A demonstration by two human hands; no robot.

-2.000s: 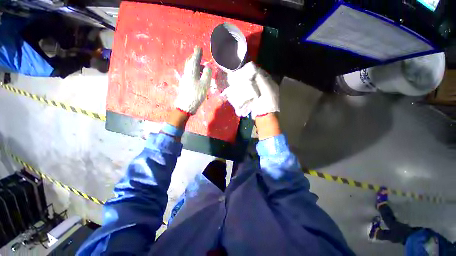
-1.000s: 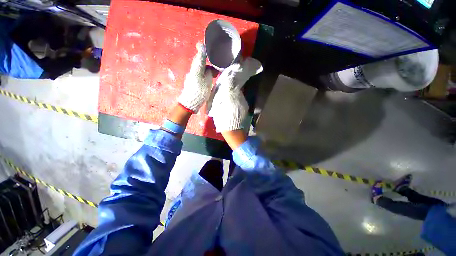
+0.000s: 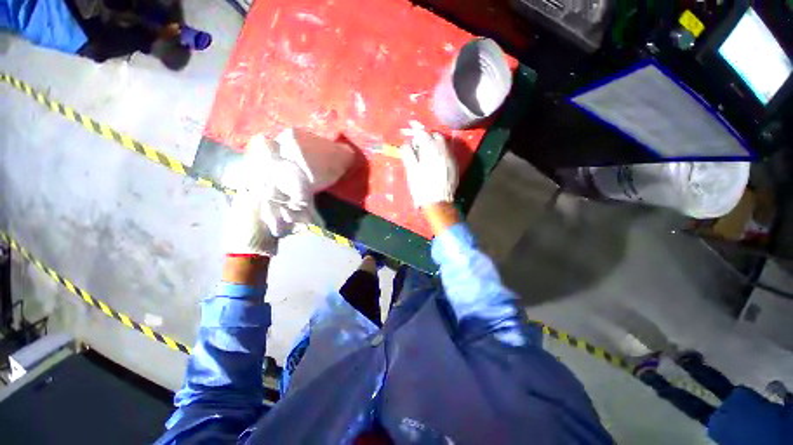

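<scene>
The red-topped bench (image 3: pixel 304 78) with white smears and a dark green edge lies in front of me. The grey-white open cup (image 3: pixel 445 102) is on its right part, mouth showing, touched by neither hand. My left hand (image 3: pixel 248 213), in a white knit glove, is at the bench's near left edge, closed on a crumpled white cloth (image 3: pixel 317 158); glove and cloth blend together. My right hand (image 3: pixel 429 172), also gloved, is low over the red top below the cup. A thin yellowish strip (image 3: pixel 387 150) lies by its fingers; whether they grip it is unclear.
A blue-bordered board (image 3: pixel 656 113), a lit screen (image 3: pixel 755 54) and white buckets (image 3: pixel 674 187) are at right. Yellow-black tape (image 3: pixel 113 130) crosses the floor. Another person's legs (image 3: pixel 687 387) show at lower right, and a blue sleeve (image 3: pixel 43 22) at upper left.
Both hands have left the cup, which now sits alone on the bench. My left hand has moved left with the cloth, my right hand slightly right. The view has turned.
</scene>
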